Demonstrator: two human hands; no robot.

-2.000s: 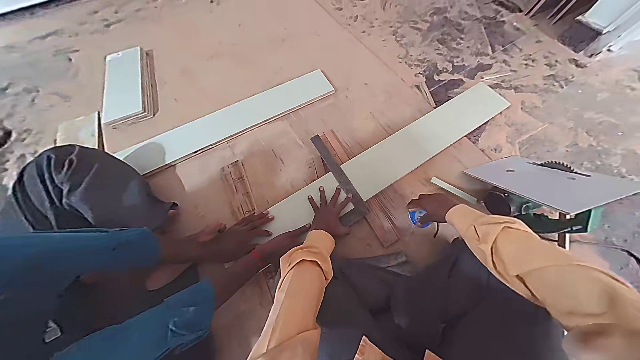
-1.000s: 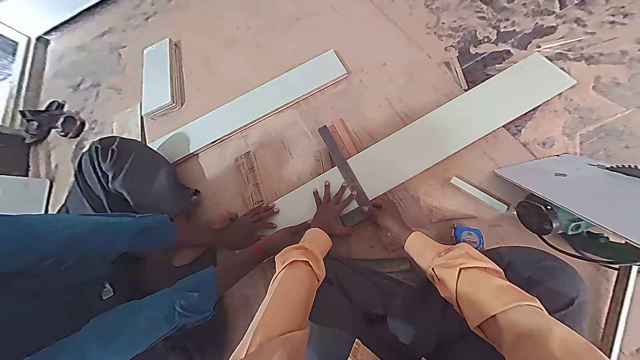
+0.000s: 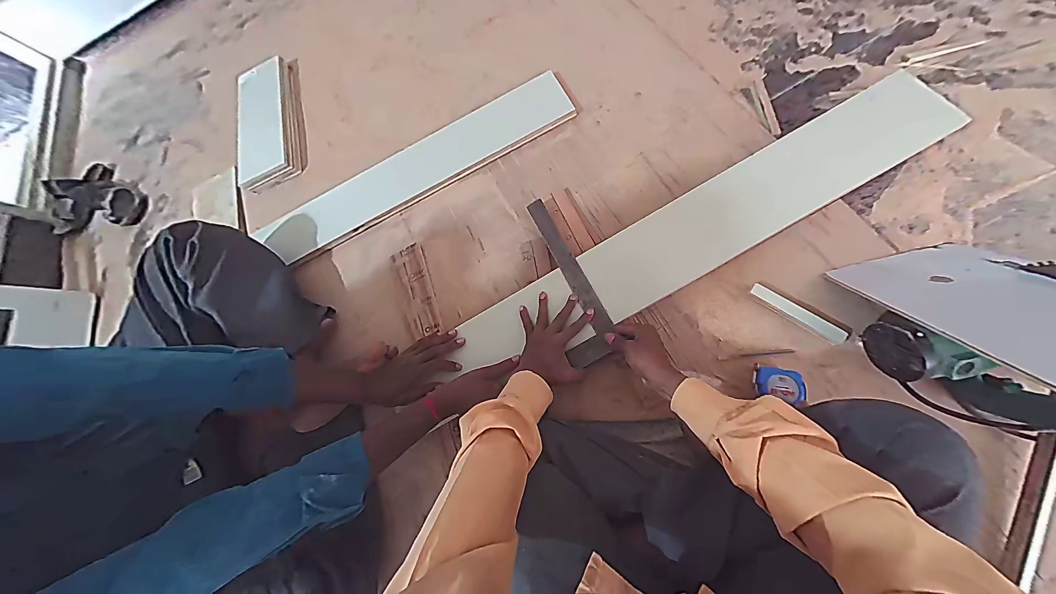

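A long pale laminated board [image 3: 742,206] lies diagonally across the plywood surface. Across it lies a dark metal try square [image 3: 568,257], its short arm along the board's near edge. My left hand [image 3: 551,342] presses flat with fingers spread on the board and beside the square. At the square's near corner my right hand [image 3: 648,351] has thumb and fingers closed on its edge. A pencil-like thin rod [image 3: 755,354] and a blue tape measure [image 3: 780,384] lie right of my right hand. Another person's hand [image 3: 421,367] rests on the board's left end.
A person in blue sleeves [image 3: 140,396] crouches at the left. Beyond lie a stack of pale strips [image 3: 264,124] and another long strip [image 3: 429,165]. An upturned circular saw under a white plate [image 3: 949,305] stands at the right, near a short strip [image 3: 799,313].
My right hand has released the blue tape measure, now lying on the surface, and moved left onto the square. My left hand stays on the board. The view has shifted.
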